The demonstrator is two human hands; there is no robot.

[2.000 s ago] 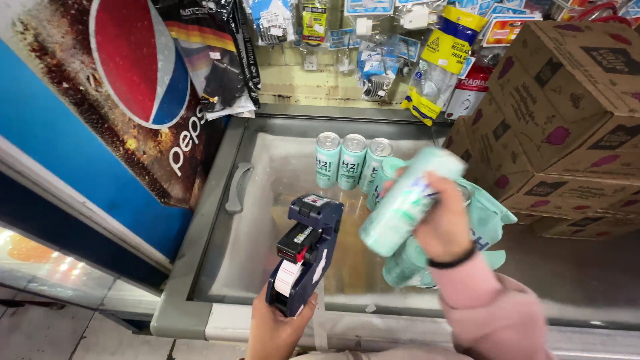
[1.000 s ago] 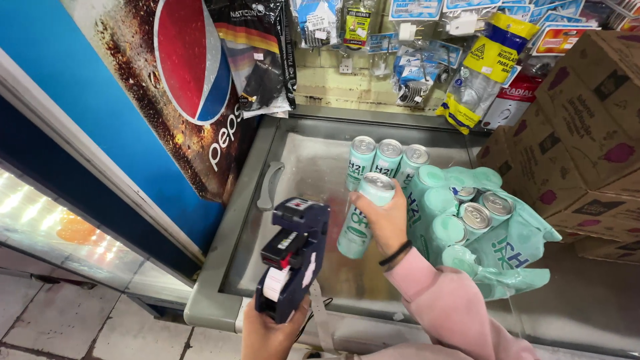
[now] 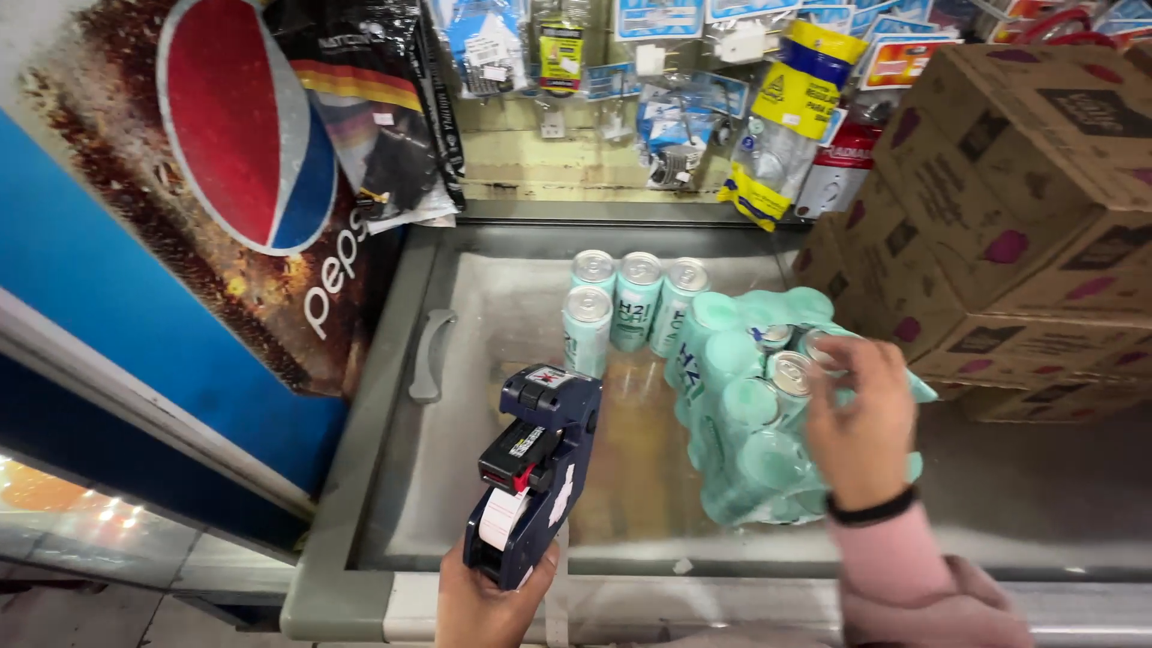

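Note:
My left hand (image 3: 497, 598) grips a dark blue price labeling gun (image 3: 540, 468) with a roll of white labels in it, held upright over the front of the glass freezer lid. My right hand (image 3: 859, 414) is over the torn, shrink-wrapped pack of H2OH! cans (image 3: 751, 450), its fingers bent at the silver tops of the uncovered cans (image 3: 790, 371); whether they grip one I cannot tell. Left of the pack, several loose cans stand upright on the glass, three in a back row (image 3: 639, 301) and one can (image 3: 587, 333) in front of the leftmost.
Printed cardboard boxes (image 3: 1017, 207) are stacked at the right. A Pepsi-branded panel (image 3: 243, 180) stands at the left. Packaged goods (image 3: 675, 126) hang on the wall behind. A grey handle (image 3: 432, 355) is on the freezer lid's left side.
One second ago my right hand held a can near the back row; that can now stands in front of the row, and the hand has moved right to the pack. My left hand keeps the labeling gun.

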